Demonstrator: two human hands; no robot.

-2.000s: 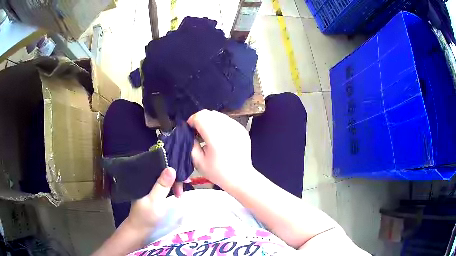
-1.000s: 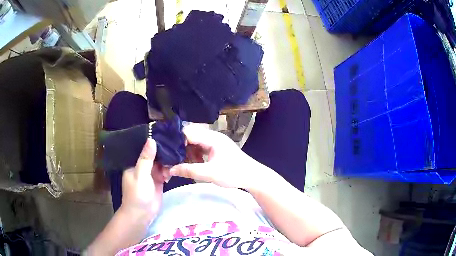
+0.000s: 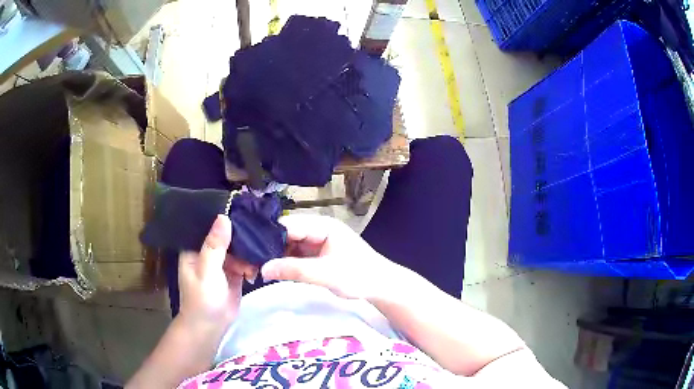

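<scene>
A dark olive-black pouch body (image 3: 186, 219) points to the left over my lap. A pale metal zipper runs along its opening, and navy lining (image 3: 256, 228) bunches out to the right of it. My left hand (image 3: 209, 273) grips the pouch near the zipper with the thumb on top. My right hand (image 3: 319, 254) pinches the right end of the navy lining between thumb and fingers. Some right fingertips are hidden behind the cloth. A pile of navy-black pieces (image 3: 304, 99) lies on a wooden chair seat (image 3: 392, 152) in front.
An open cardboard carton (image 3: 110, 205) stands at the left, with another box (image 3: 122, 19) above it. A blue plastic bin (image 3: 582, 159) is at the right, with a blue slatted crate (image 3: 525, 23) behind it. Yellow lines (image 3: 447, 72) mark the tiled floor.
The pouch and both hands have moved up from two seconds ago, and the pouch's left end is raised. My right hand has shifted from the lining's upper part to its right end.
</scene>
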